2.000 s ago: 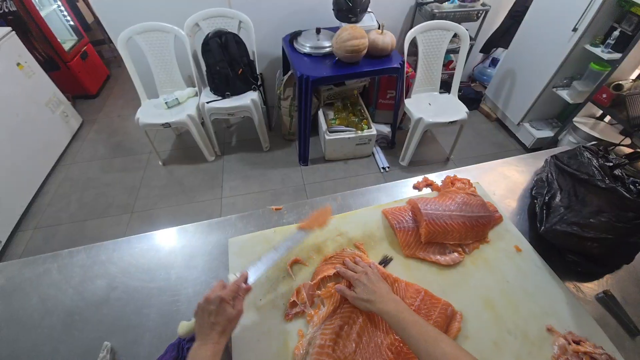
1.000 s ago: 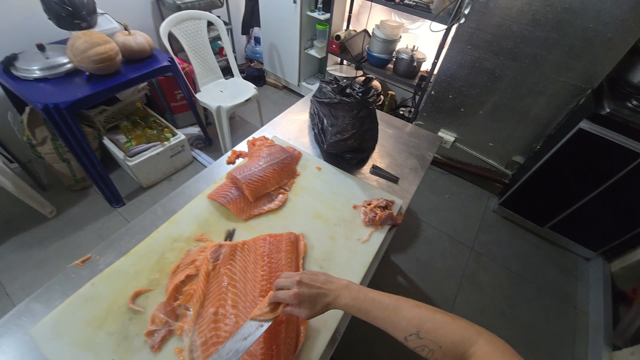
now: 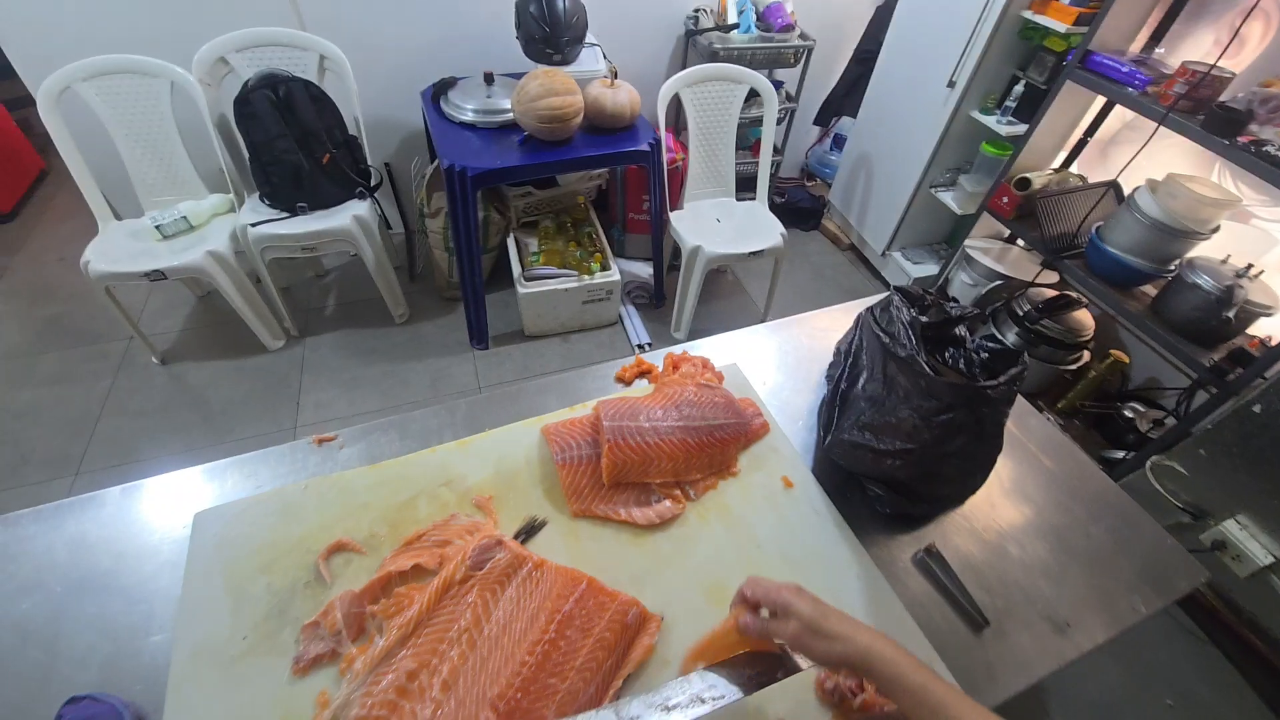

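Observation:
My right hand [image 3: 785, 615] reaches in from the lower right and pinches a thin orange strip of salmon [image 3: 720, 645] over the cutting board [image 3: 800, 540]. A knife blade [image 3: 690, 690] lies just below that strip, its handle out of view. My left hand is not in view. The large salmon fillet [image 3: 520, 630] rests on the board left of my right hand, with ragged flesh along its left side. Two overlapping salmon pieces [image 3: 670, 445] are farther back, beside salmon scraps [image 3: 685, 368]. More trimmings [image 3: 850, 690] show below my right wrist.
A black plastic bag [image 3: 915, 410] stands on the steel table [image 3: 1090, 560] right of the board, near a dark narrow object [image 3: 950, 585]. Beyond the table are a blue plastic table [image 3: 550, 155] with squashes, white plastic chairs [image 3: 725, 220] and a shelf of pots [image 3: 1130, 290].
My right hand has moved off the large fillet to the right and now holds a salmon strip. The left hand, on the knife two seconds ago, is out of view. The view has swung right and partly back.

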